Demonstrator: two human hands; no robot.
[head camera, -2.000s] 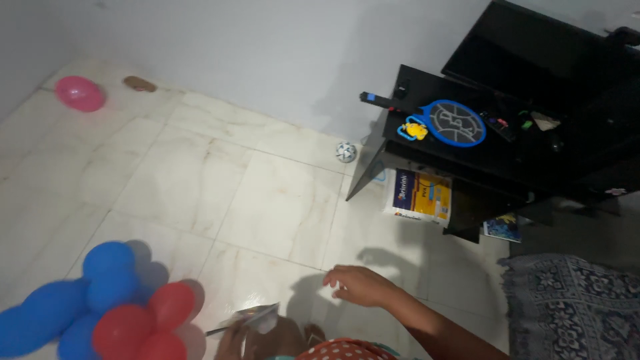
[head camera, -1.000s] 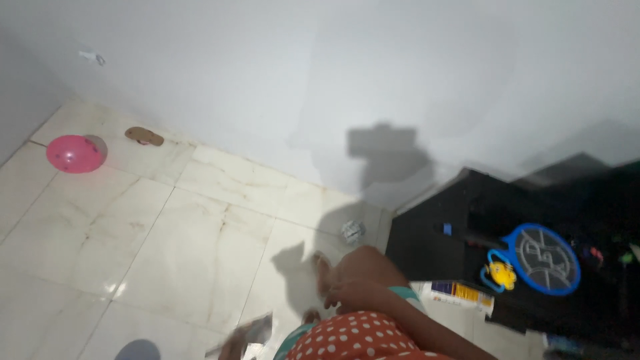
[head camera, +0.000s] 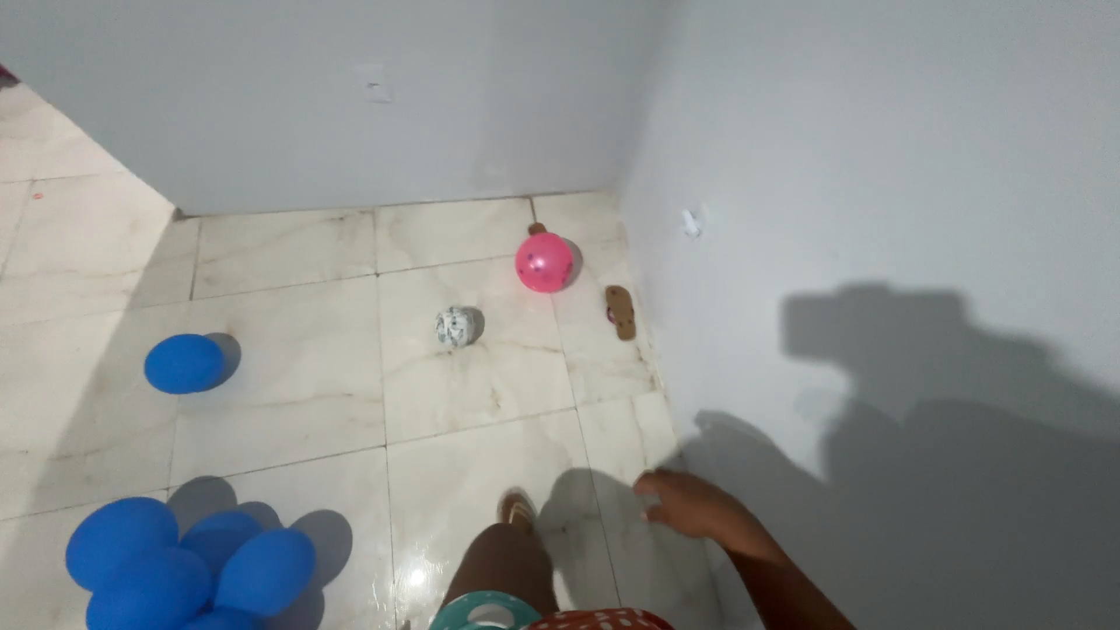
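Observation:
My right hand hangs at the lower right, fingers loosely curled and apart, holding nothing. Below it lies the tiled floor, with the wall close to its right. My left hand is out of view. A cluster of blue balloons rests on the floor at the lower left, and a single blue balloon lies above it. Near the corner sits a dotted pink balloon. A white ball with dark markings is on the tiles left of it.
A brown flip-flop lies by the right wall; part of another brown item shows behind the pink balloon. My sandaled foot is on the floor at lower center. The left wall ends at an edge beside more tiled floor.
The view has swung far to the left; the black stand and racket have left it. The patterned ball, earlier near the stand, now lies near the pink balloon. My right hand stays empty.

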